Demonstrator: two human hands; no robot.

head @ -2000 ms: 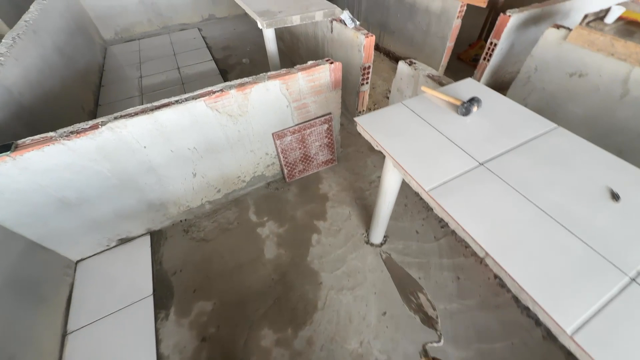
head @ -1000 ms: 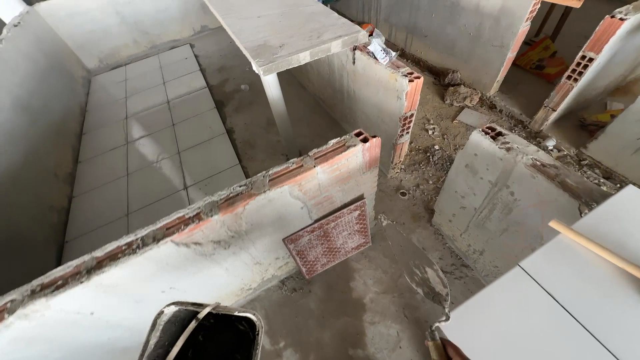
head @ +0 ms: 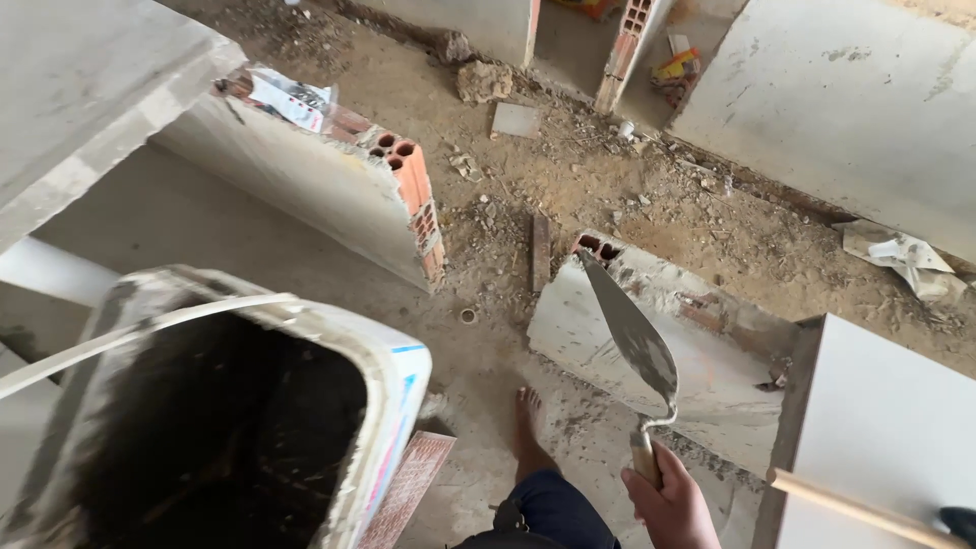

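My right hand (head: pixel 671 499), at the lower right, is closed around the wooden handle of a pointed brick trowel (head: pixel 629 328). The blade points up and to the left, in front of a low plastered brick wall (head: pixel 709 366). At the lower left, close to the camera, is a plastic bucket (head: pixel 404 381) with a mortar-crusted rim, a pale handle and a dark interior. My left hand does not show. A red patterned tile (head: pixel 408 488) is partly hidden behind the bucket. A mallet with a wooden handle (head: pixel 854 507) lies on the white tiled top (head: pixel 884 412) at the right.
Another low wall with exposed hollow bricks (head: pixel 412 175) stands at the upper left, a plastic bag (head: pixel 293 99) on it. Rubble and a loose tile piece (head: pixel 516 120) lie on the dirt floor. A drain hole (head: pixel 467 316) is near my bare foot (head: pixel 528 415).
The view has swung right and down towards the passage. The trowel and my right hand, only partly seen a second ago, now show plainly. The bucket has come further into view.
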